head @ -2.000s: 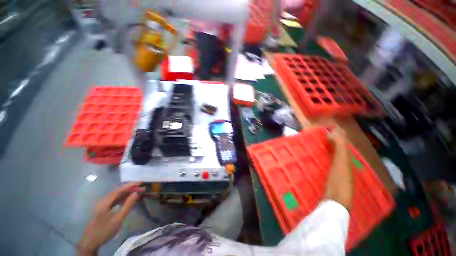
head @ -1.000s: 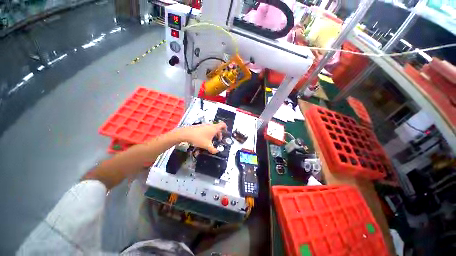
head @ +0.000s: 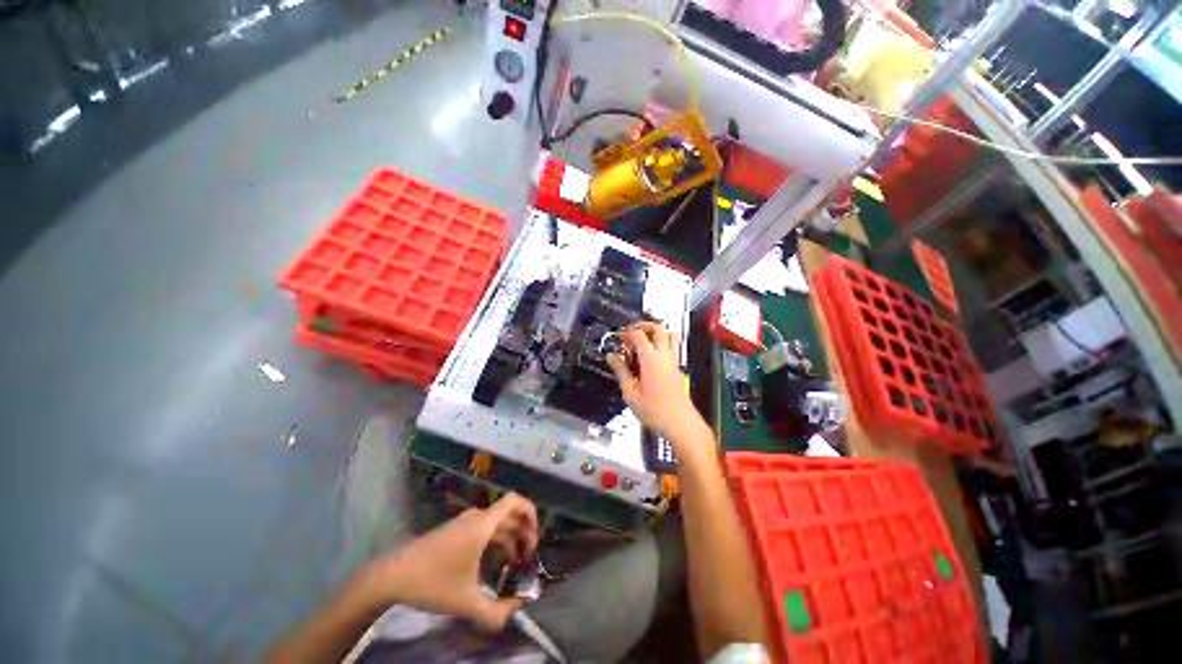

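My left hand is low in front of the machine, over my lap. It pinches a small, dark and shiny housing part between thumb and fingers; its details are blurred. My right hand reaches over the machine bed, fingertips at the black fixture. A small part with a light ring shape shows at those fingertips; I cannot tell whether they grip it or only touch it. The right hand and forearm hide most of the pendant.
A yellow dispensing head hangs behind the fixture. A long black block lies left of it. Red trays are stacked at left and at right. A round-hole tray is farther right. Buttons line the machine's front edge.
My left hand has come back from the fixture to my lap and now holds a small part. My right hand has come into view at the fixture. The camera view has shifted.
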